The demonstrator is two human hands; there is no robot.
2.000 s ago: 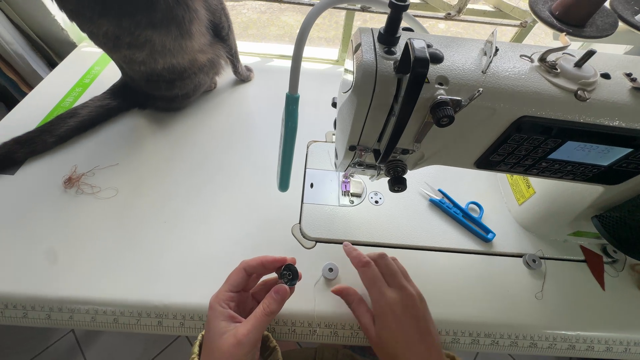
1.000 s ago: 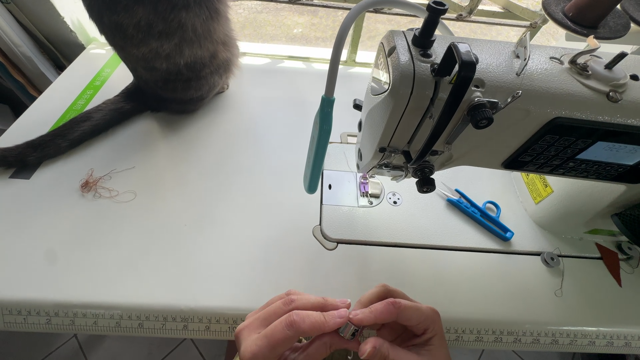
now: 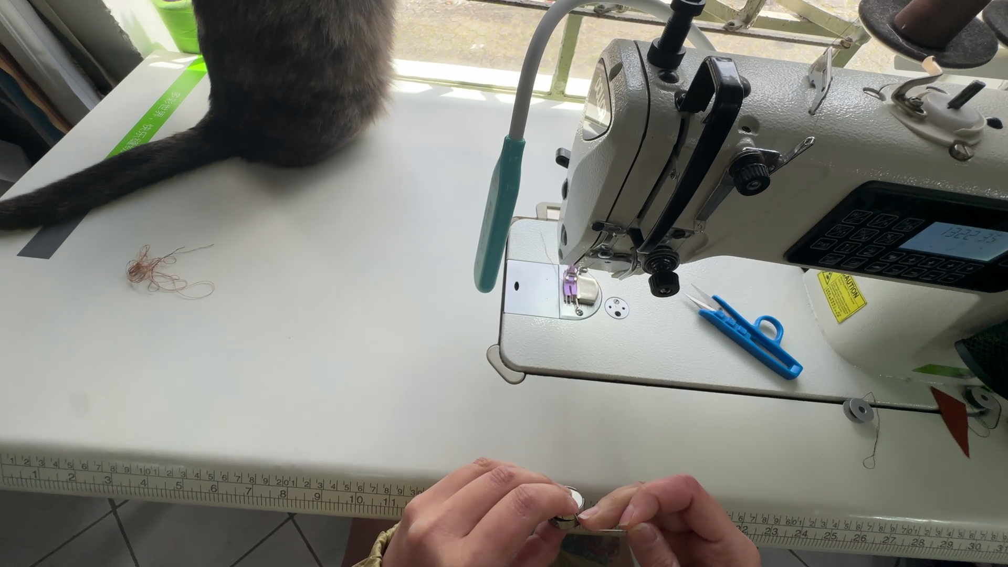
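Observation:
Near the bottom middle, my left hand (image 3: pixel 480 520) pinches a metal bobbin case (image 3: pixel 568 508) between thumb and fingers, over the table's front edge. The silvery round face of a bobbin seems to show inside the case. My right hand (image 3: pixel 677 520) is just to the right, its thumb and index finger brought together close to the case; whether it grips a thread there is too small to tell. Above the hands stands a white industrial sewing machine (image 3: pixel 630 157) with a purple presser foot part (image 3: pixel 570 285). Blue thread snips (image 3: pixel 748 339) lie on the machine bed.
A dark cat (image 3: pixel 291 87) sits at the back left, its tail across the table. A tangle of thread (image 3: pixel 157 272) lies near it. A grey bobbin (image 3: pixel 858 409) and a reddish-brown scrap (image 3: pixel 951 421) are at the right. A ruler tape (image 3: pixel 213 488) runs along the front edge.
The bobbin that stood on the table between my hands is gone from there. Both hands have come together at the bobbin case and moved nearer the front edge.

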